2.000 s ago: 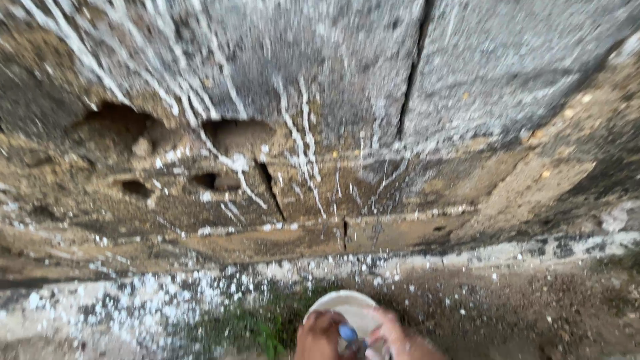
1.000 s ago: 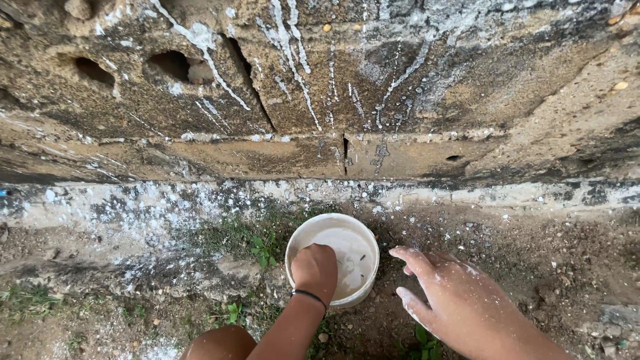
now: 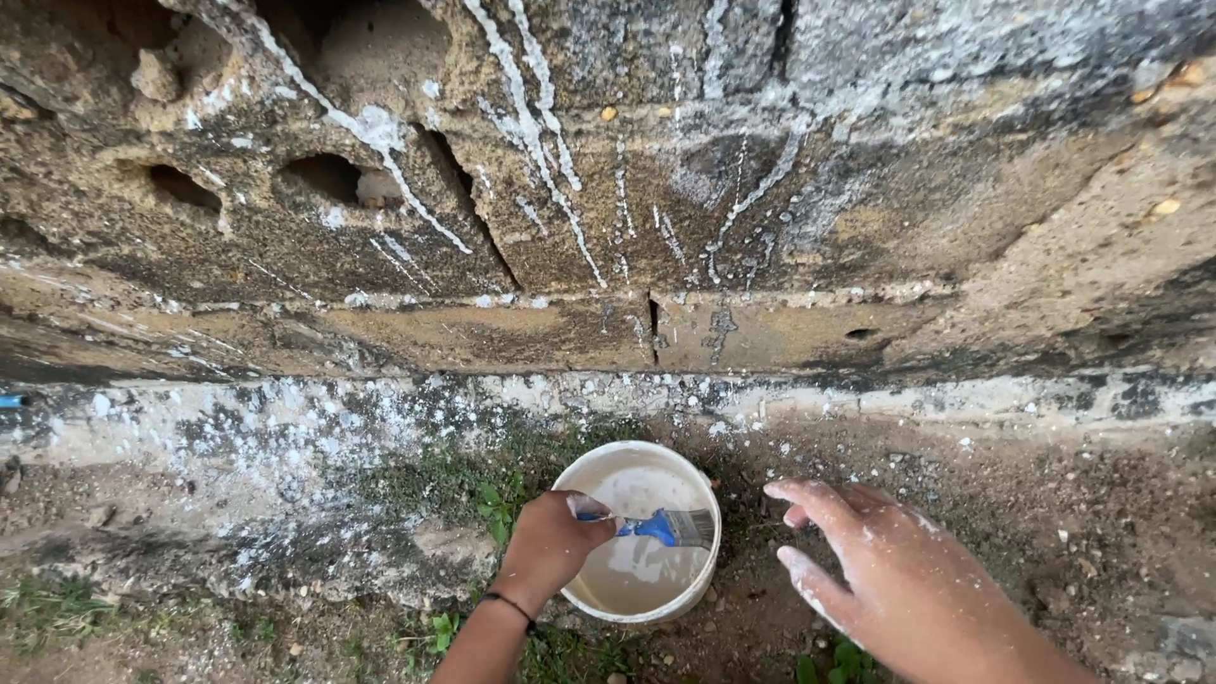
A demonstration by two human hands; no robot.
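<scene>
My left hand [image 3: 556, 543], with a dark band at the wrist, grips the blue handle of a flat paintbrush [image 3: 655, 527] above a round white bucket [image 3: 568, 594]. The brush lies roughly level, its bristle end at the bucket's right inner side. Thin whitish liquid [image 3: 632, 575] is inside the bucket. To the right of the rim, my right hand [image 3: 869, 551] is held with fingers apart and nothing in it; white specks mark its skin and fingertips.
A weathered block wall [image 3: 570, 209] with white drips, holes and cracks rises behind the bucket. Along its foot runs a paint-spattered ledge [image 3: 313, 408]. Soil and small green plants [image 3: 496, 508] surround the bucket. A blue object [image 3: 11, 401] shows at the left edge.
One second ago my left hand was down inside the bucket with no brush visible; now it has the brush in view over the liquid. My two hands, together two seconds ago, are apart.
</scene>
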